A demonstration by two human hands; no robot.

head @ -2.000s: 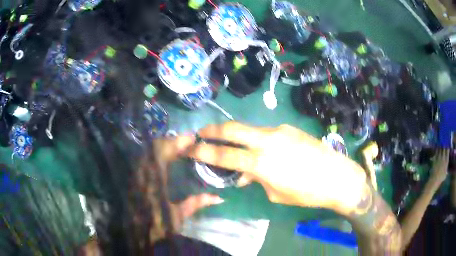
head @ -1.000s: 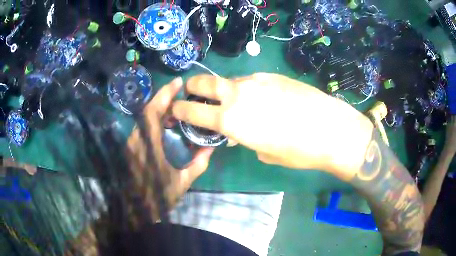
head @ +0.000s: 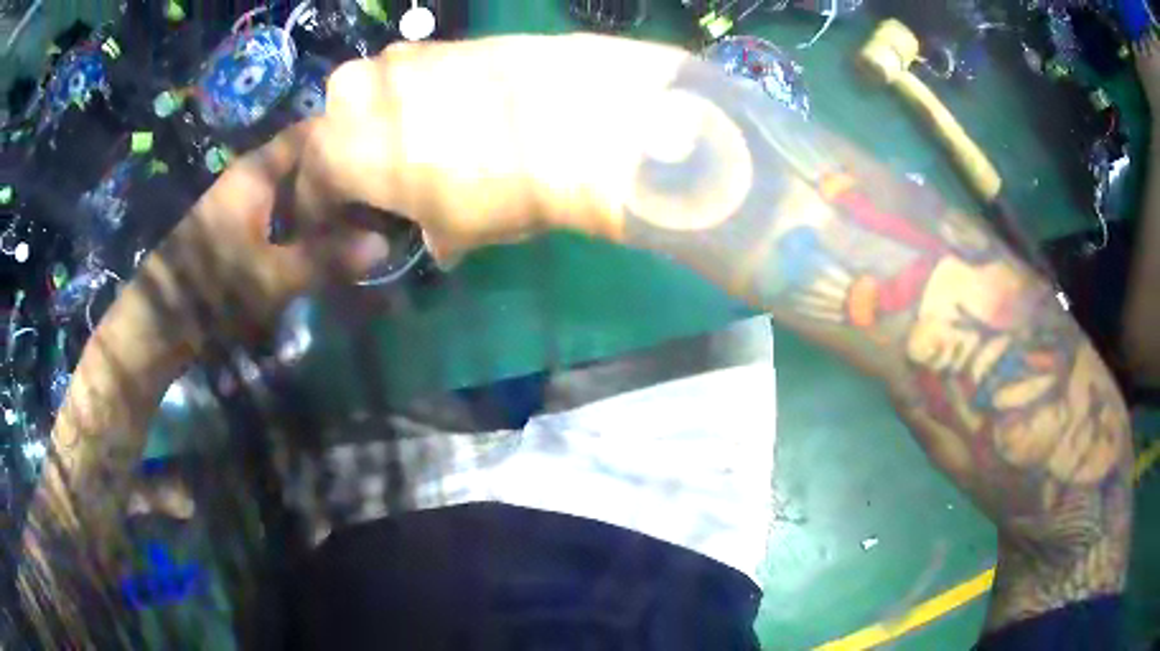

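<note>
My right hand (head: 458, 134), overexposed, reaches in from the right and curls over a small black round unit (head: 397, 249) with a shiny rim. My left hand (head: 274, 229) is on the unit's other side, partly hidden by dark blurred strands. Both hands hold the unit; most of it is covered by the fingers. A blue-and-white circuit board (head: 244, 76) with wires lies beyond the hands at upper left.
A hammer with a yellow head (head: 890, 51) lies at upper right. Black housings with boards (head: 763, 74) lie along the top. A white sheet (head: 636, 432) lies near my body. Another person's arm (head: 1145, 242) is at the right edge.
The view has shifted, showing more of my arms and body. Both hands, still around the unit, appear further up and left. The blue strip at right is out of sight.
</note>
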